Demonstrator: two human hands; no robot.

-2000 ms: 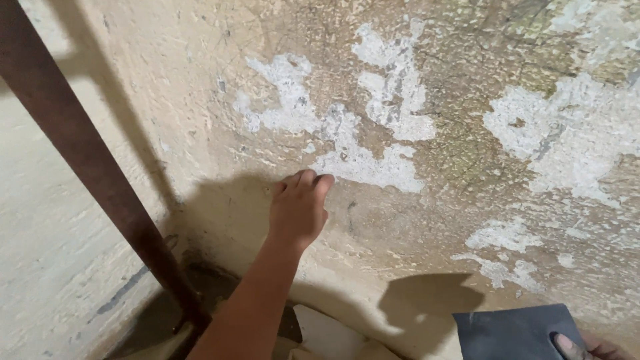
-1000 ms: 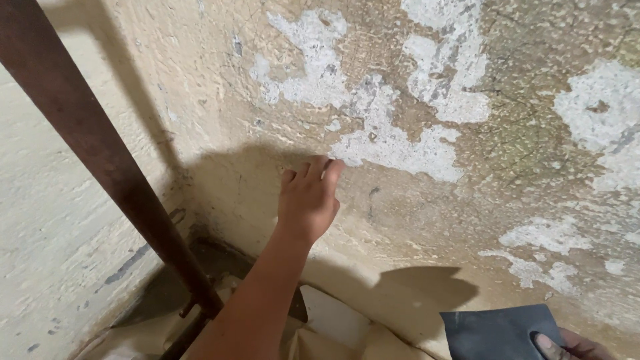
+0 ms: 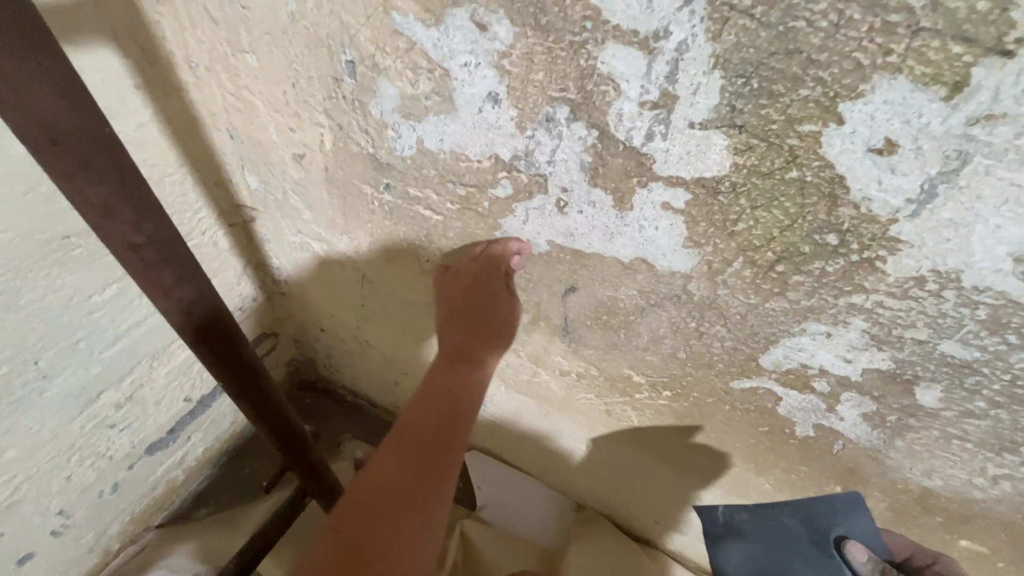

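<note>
My left hand (image 3: 478, 300) touches the worn plaster wall (image 3: 624, 344), its fingertips bent at the lower edge of a pale patch of bare plaster (image 3: 608, 224). Whether anything lies under those fingers cannot be seen. At the lower right, my right hand (image 3: 888, 556) grips a dark grey sheet (image 3: 788, 532), which looks like sandpaper, with the thumb on its face. The sheet is held apart from the left hand, near the foot of the wall.
A brown metal bar (image 3: 160, 248) slants down across the left side, in front of the corner with the left wall (image 3: 72, 320). Crumpled beige sheeting (image 3: 552, 536) and a pale flat piece (image 3: 512, 492) lie at the bottom.
The view has shifted somewhat nearer the wall. My left hand stays by the pale patch, its fingers now more closely bunched. My right hand still holds the dark sheet.
</note>
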